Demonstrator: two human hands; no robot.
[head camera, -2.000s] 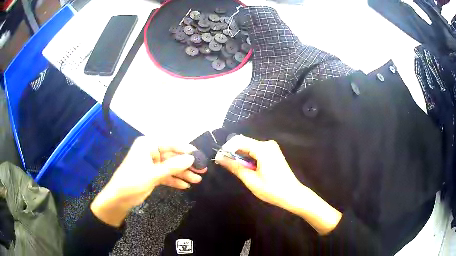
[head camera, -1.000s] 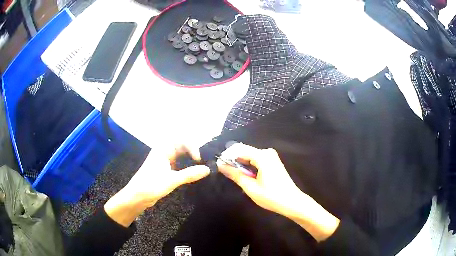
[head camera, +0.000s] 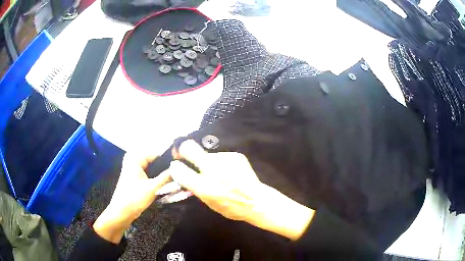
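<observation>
The black coat (head camera: 346, 148) lies over the table edge and lap, with its checked side (head camera: 244, 56) folded out at the upper left. A four-hole button (head camera: 210, 141) sits on the black cloth just above my right hand. Other buttons run along the edge to the upper right. My left hand (head camera: 135, 188) holds the coat's edge at the left corner. My right hand (head camera: 219, 178) is closed beside it, its fingertips together at the same edge. The fingers hide what is pinched; no needle or thread can be made out. The snips are hidden.
A red-rimmed black round tray (head camera: 137, 74) holds a pile of dark buttons (head camera: 178, 53). A phone (head camera: 89, 67) lies left of it. Blue crates (head camera: 66, 173) stand at the left below the table. Dark garments (head camera: 433, 81) lie at the right.
My right hand has moved left to meet my left hand at the cloth edge. The button above my right hand is now uncovered. The whole view has shifted, moving the table things left.
</observation>
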